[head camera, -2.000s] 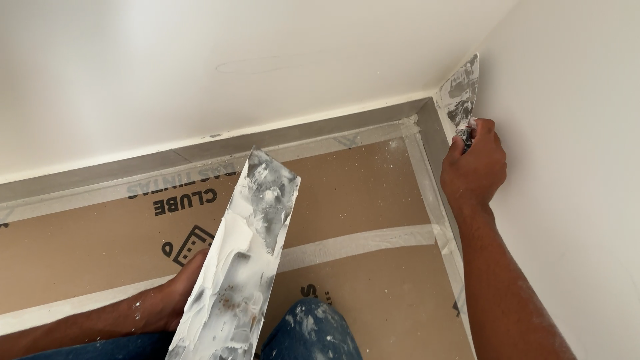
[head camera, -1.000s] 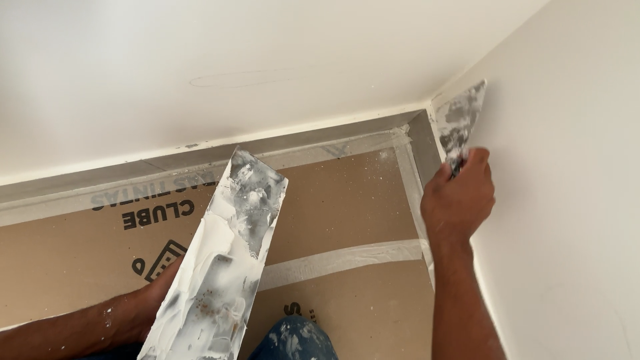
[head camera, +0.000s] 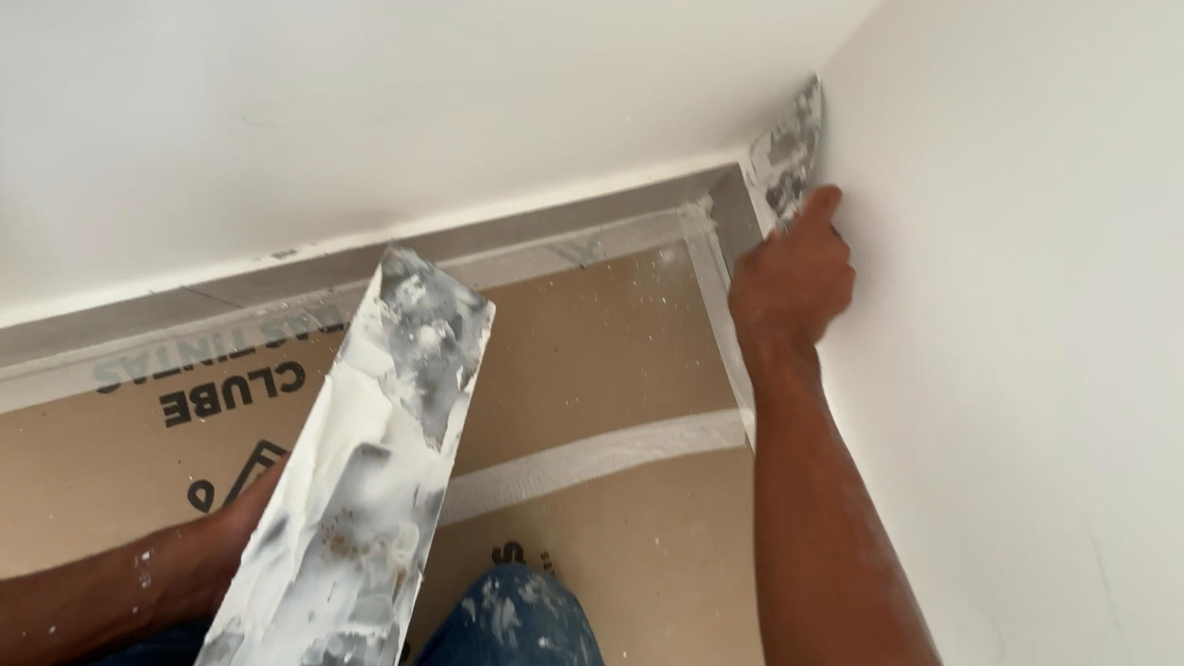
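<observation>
My right hand (head camera: 795, 268) is closed round the handle of a putty knife (head camera: 791, 153), whose smeared metal blade lies at the wall corner, just above the baseboard. The blade's edge meets the walls there. A long steel finishing trowel (head camera: 370, 481), coated with white and grey filler, slants up from the lower left. My left hand (head camera: 250, 509) holds it from beneath; most of the fingers are hidden behind the blade.
Grey baseboard (head camera: 546, 217) runs along the left wall (head camera: 370, 102) and turns at the corner beside the right wall (head camera: 1008, 324). Printed brown cardboard (head camera: 592, 351) covers the floor, with tape (head camera: 601, 460) across it. My knee (head camera: 518, 615) in paint-spotted jeans is at the bottom.
The putty knife's blade stood against the right wall a second ago and now sits in the corner, turned more upright. The trowel stays in my left hand.
</observation>
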